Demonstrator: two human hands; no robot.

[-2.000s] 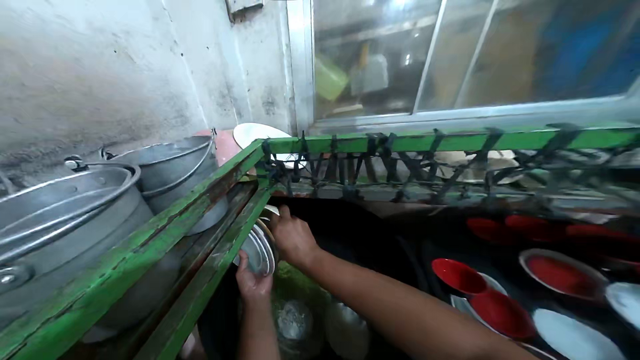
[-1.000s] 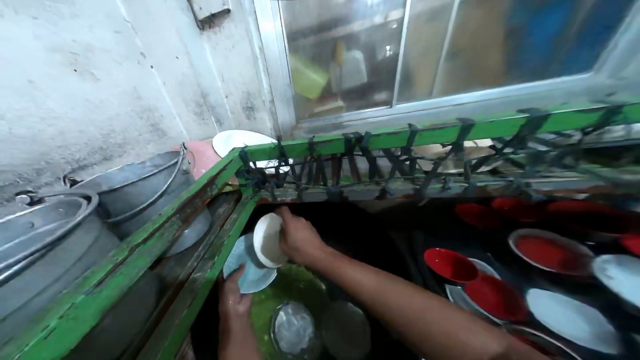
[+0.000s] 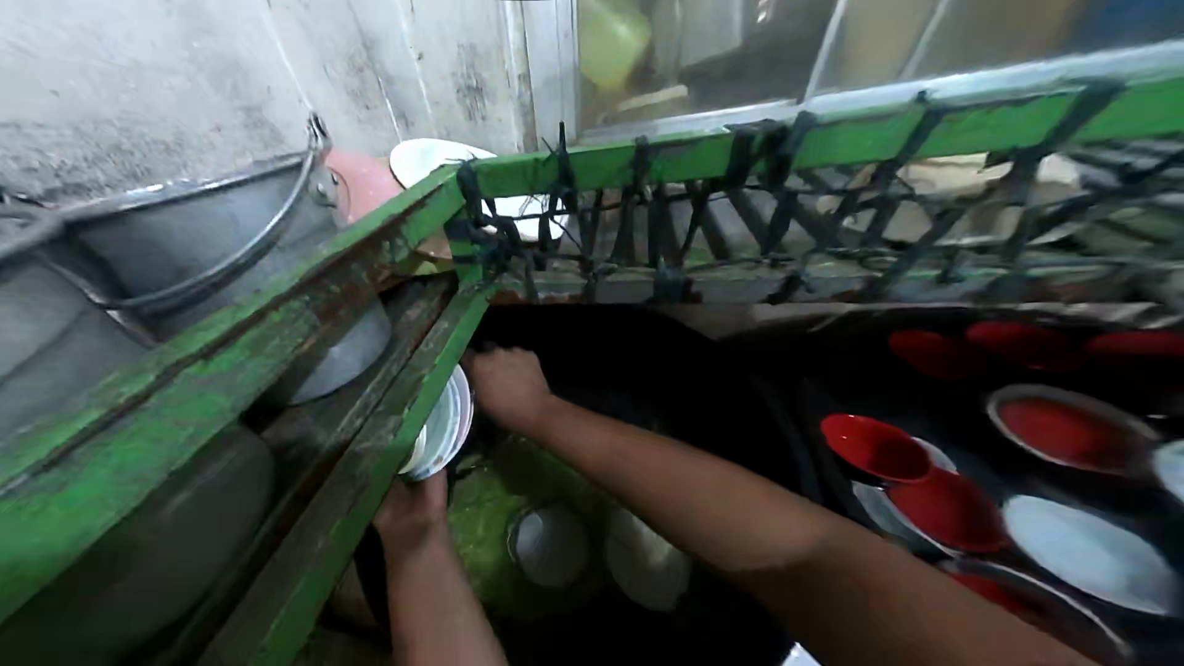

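Note:
My left hand holds a small stack of white bowls or dishes from below, tilted, partly behind the green rail. My right hand is at the upper right of the stack with its fingers curled; the fingertips lie in shadow, so whether they grip anything cannot be told. Below both hands is greenish water in a dark basin, with a round pale dish and another round dish in it.
A worn green frame slants along the left, with metal pots behind it. A green rail wrapped in black strips crosses ahead. Red bowls and white plates lie at the right.
My right hand held a white bowl beside a pale dish in my left hand one second ago; that bowl no longer shows apart. The view has moved closer to the left frame.

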